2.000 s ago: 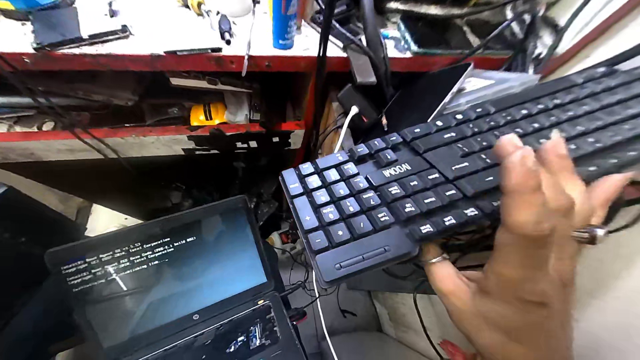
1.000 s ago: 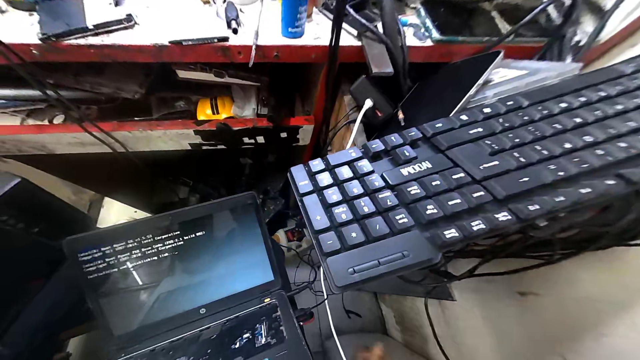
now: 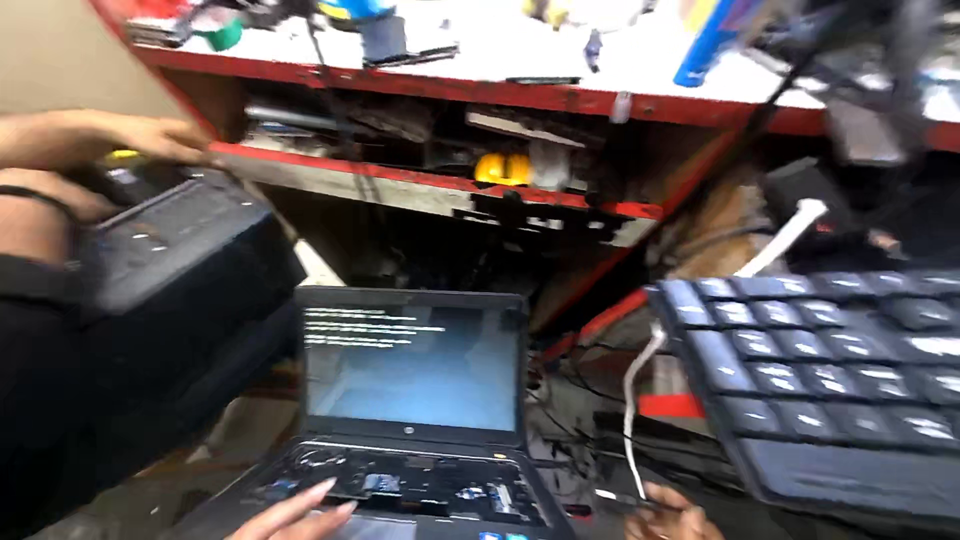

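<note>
An HP laptop [image 3: 409,360] with a lit screen of white text stands at lower centre, its keyboard cover off and inner parts exposed. My left hand [image 3: 296,517] is over the laptop's lower left part, fingers apart, holding nothing. At the bottom right, my right hand [image 3: 675,517] has its fingers closed around the lower end of a white cable [image 3: 630,405]. Above and right of that hand is a black full-size keyboard [image 3: 802,382], tilted, its number pad nearest. The white cable's upper part runs behind the keyboard to a black adapter [image 3: 806,187].
At the left, another person's hands [image 3: 142,139] rest at a dark box-like case [image 3: 187,232]. A red-edged workbench [image 3: 480,86] crosses the top, bearing a blue can [image 3: 705,45] and tools. Its shelf holds a yellow object [image 3: 502,169]. Thin dark cables tangle right of the laptop.
Two seconds ago a hand was raised before the keyboard; now both my hands are low in view, the left at the laptop, the right at the white cable. The view has swung left, bringing in another person's hands.
</note>
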